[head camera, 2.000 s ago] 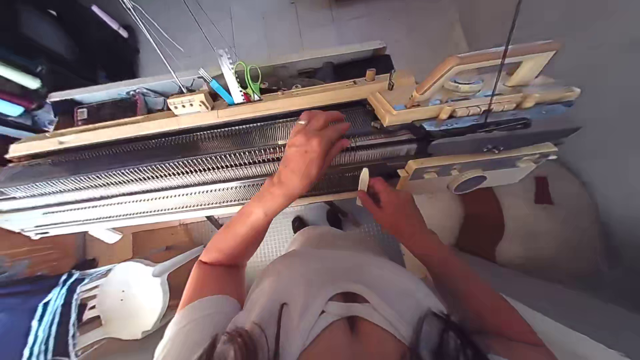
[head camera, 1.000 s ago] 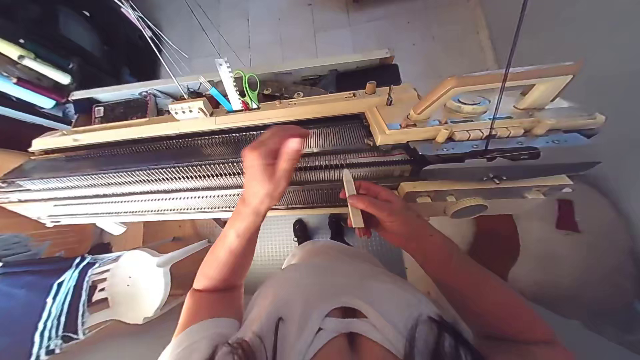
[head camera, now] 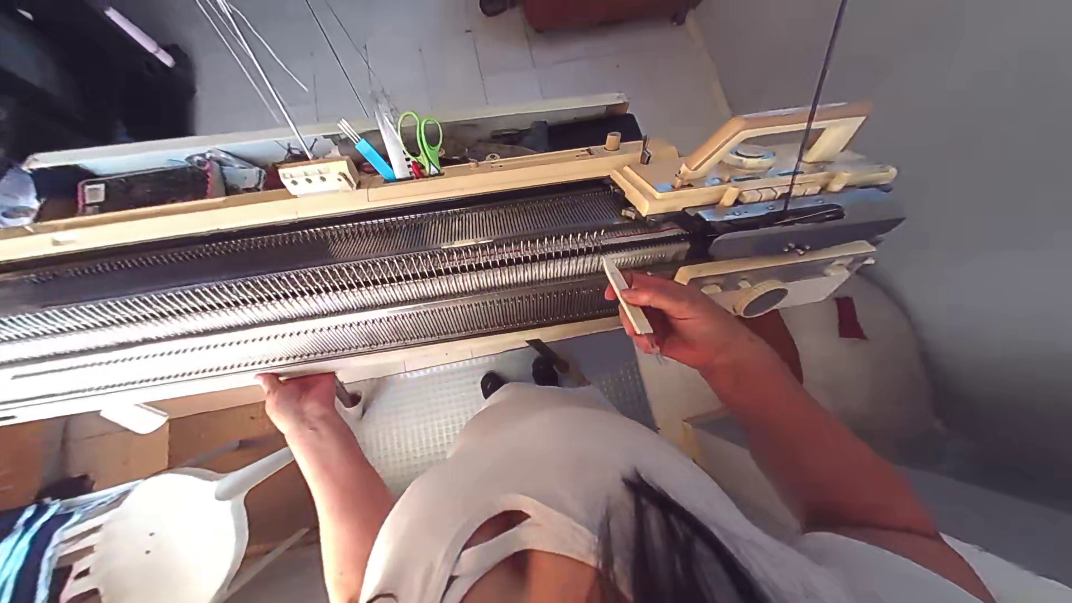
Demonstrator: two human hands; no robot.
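A double-bed knitting machine [head camera: 335, 285] runs across the view, its long rows of needles pointing up between the beds. My right hand [head camera: 678, 318] grips a flat cream-coloured hand tool [head camera: 626, 295], its tip up at the right part of the needle rows. At the front edge of the machine, left of my body, my left hand [head camera: 303, 402] rests against the rail; its fingertips are partly hidden under the edge, so whether it grips anything is unclear. The main carriage [head camera: 754, 184] with its handle and the front carriage [head camera: 775, 280] with a round dial sit at the right end.
Behind the beds, a tray [head camera: 84, 155] holds green-handled scissors [head camera: 421, 142], a white ruler-like strip [head camera: 391, 138] and a blue-handled tool [head camera: 374, 159]. Thin yarn-mast wires rise at the back. A white plastic chair [head camera: 167, 532] with striped cloth stands lower left. A dark yarn or rod [head camera: 816, 100] slants above the carriage.
My left hand has moved from above the needle beds down to the machine's front edge. My right hand still holds the cream tool near the needles.
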